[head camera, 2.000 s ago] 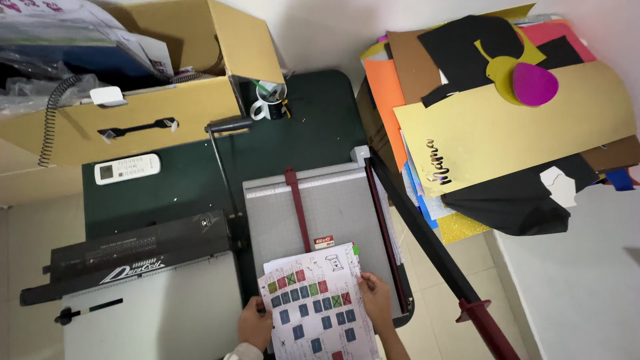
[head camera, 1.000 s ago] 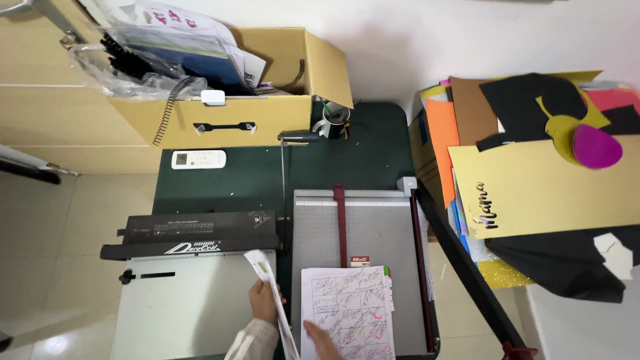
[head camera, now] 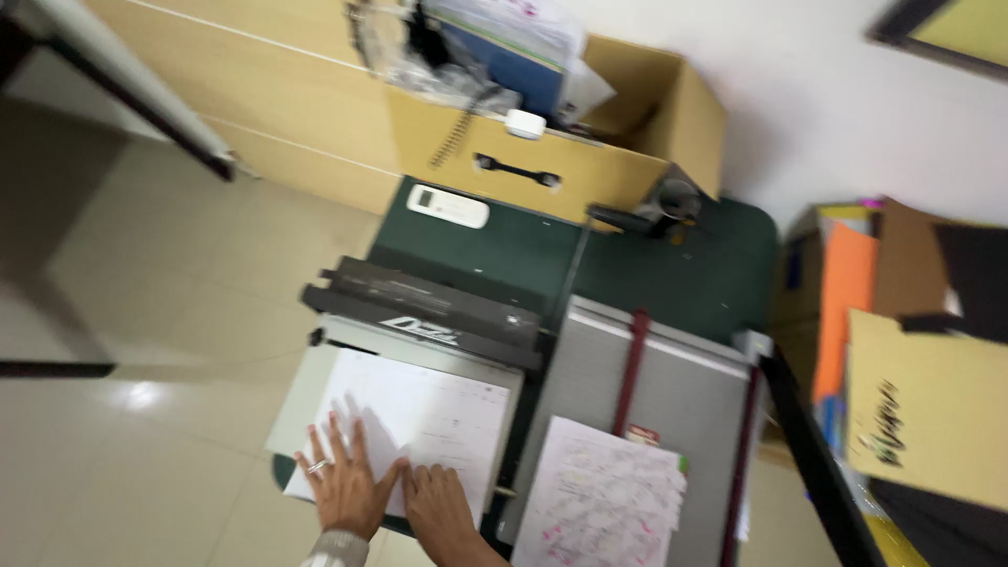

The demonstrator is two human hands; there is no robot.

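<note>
Printed white sheets [head camera: 417, 402] lie on the pale bed of a binding punch machine [head camera: 425, 311]. My left hand [head camera: 346, 476] rests with spread fingers on the sheets, a ring on one finger. Beside it, thumb near thumb, my right hand [head camera: 437, 504] presses on the paper with its fingers bent; neither hand grips anything that shows. To the right, a stack of handwritten pages [head camera: 606, 496] lies on a grey paper trimmer [head camera: 685, 402] with a dark red guide bar [head camera: 631, 370].
The trimmer's black arm [head camera: 819, 457] slants along its right side. Behind the punch are a white remote control [head camera: 447, 206], a cardboard box [head camera: 441, 126] of papers and a plastic coil [head camera: 455, 138], and a mug [head camera: 677, 201]. Coloured card sheets [head camera: 929, 402] are piled at the right.
The sheets my left hand held upright between the machines one second ago now lie flat on the punch bed. My right hand has moved left from the handwritten stack onto them. The view has shifted and tilted.
</note>
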